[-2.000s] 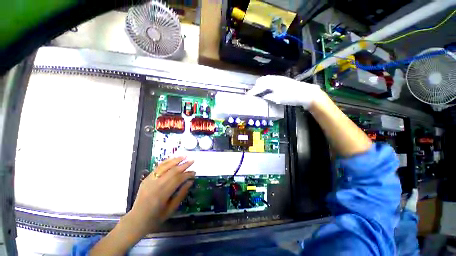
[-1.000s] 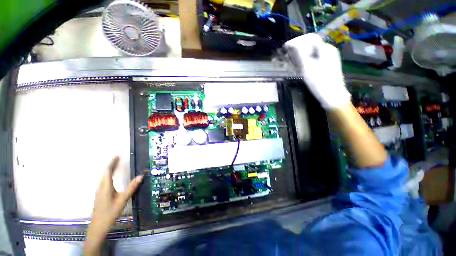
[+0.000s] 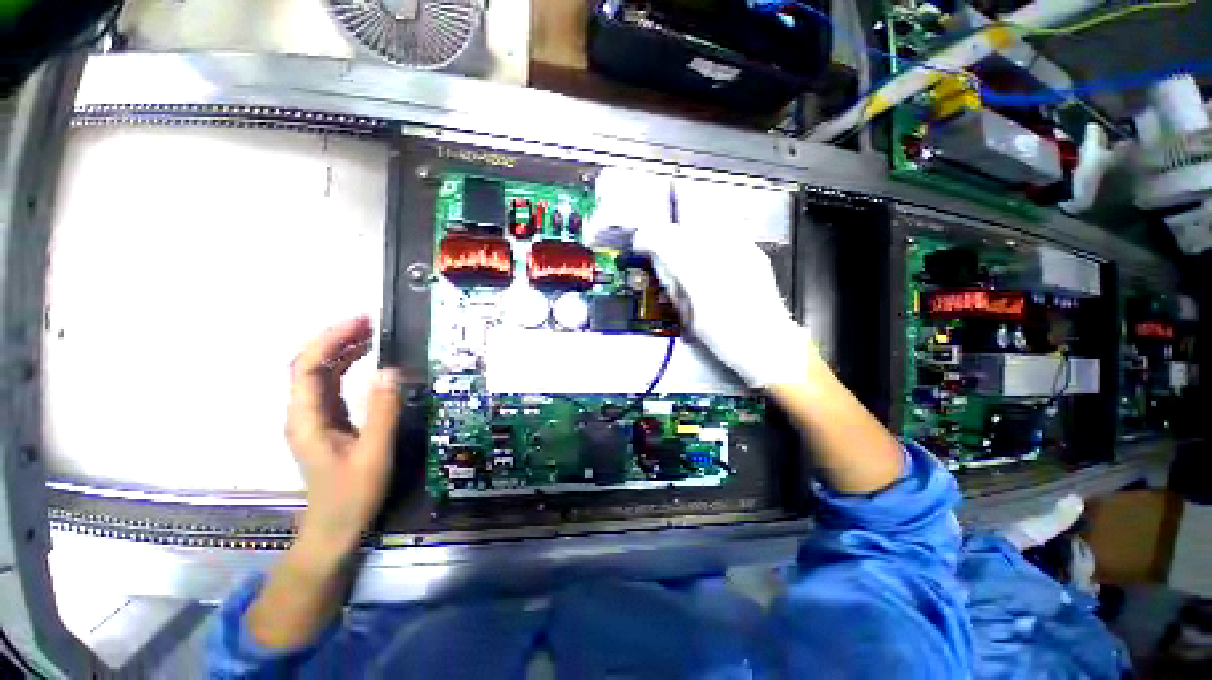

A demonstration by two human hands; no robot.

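The green power circuit board (image 3: 532, 425) lies in a black carrier (image 3: 412, 319) in front of me. Two copper-red coils (image 3: 476, 260) sit near its upper left, and a long pale heatsink (image 3: 572, 361) crosses its middle. My right hand (image 3: 718, 292), in a white glove, is over the upper middle of the board and hides part of the transformer (image 3: 651, 303). A thin dark pen-like tool shows at its fingers. My left hand (image 3: 343, 425) is bare, fingers apart, at the carrier's left edge, holding nothing.
A conveyor rail with chain (image 3: 226, 117) runs behind the board. More boards in carriers (image 3: 997, 339) lie to the right. A fan (image 3: 405, 24), a black bin (image 3: 711, 60) and another board with parts (image 3: 990, 140) are beyond the rail. Another person's white glove (image 3: 1050, 521) shows at the lower right.
My right hand has come from beyond the rail down over the upper part of the board. My left hand stays open by the carrier's left edge. The view has shifted.
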